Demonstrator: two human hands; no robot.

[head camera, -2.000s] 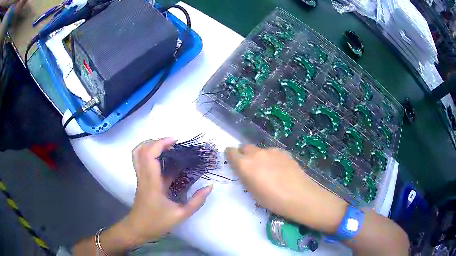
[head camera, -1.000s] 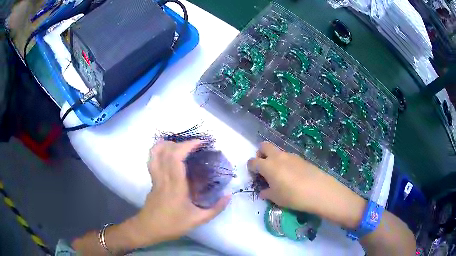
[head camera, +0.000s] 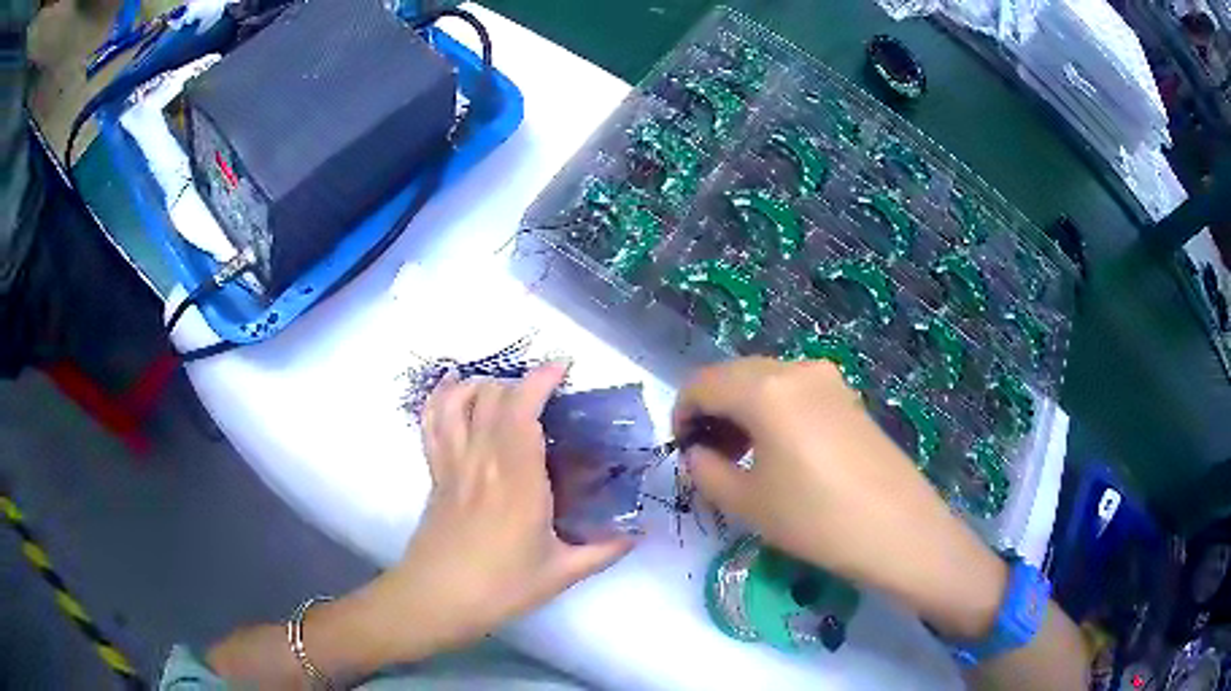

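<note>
My left hand (head camera: 493, 493) holds a palm-sized grey translucent bag (head camera: 595, 459) between thumb and fingers over the white sheet. A loose bundle of thin dark wires (head camera: 473, 371) lies on the sheet just beyond my left fingers. My right hand (head camera: 763, 439) is at the bag's right edge, its fingers closed on a few dark wired parts (head camera: 699, 435). More thin dark strands show below the right fingers. A clear blister tray (head camera: 648, 290) with several curved green circuit boards (head camera: 767, 223) lies beyond my right hand. The bag's contents are hard to make out.
A green solder wire reel (head camera: 776, 594) stands on the sheet below my right forearm. A dark grey soldering station (head camera: 324, 128) sits in a blue bin (head camera: 500, 115) at upper left. Black oval housings (head camera: 895, 66) are on the green surface behind. A red stool (head camera: 101, 405) is on the floor.
The left hand has turned the bag so its end faces right, with the wire bundle now left on the sheet. The right hand has moved with dark wired parts up to the bag's right edge.
</note>
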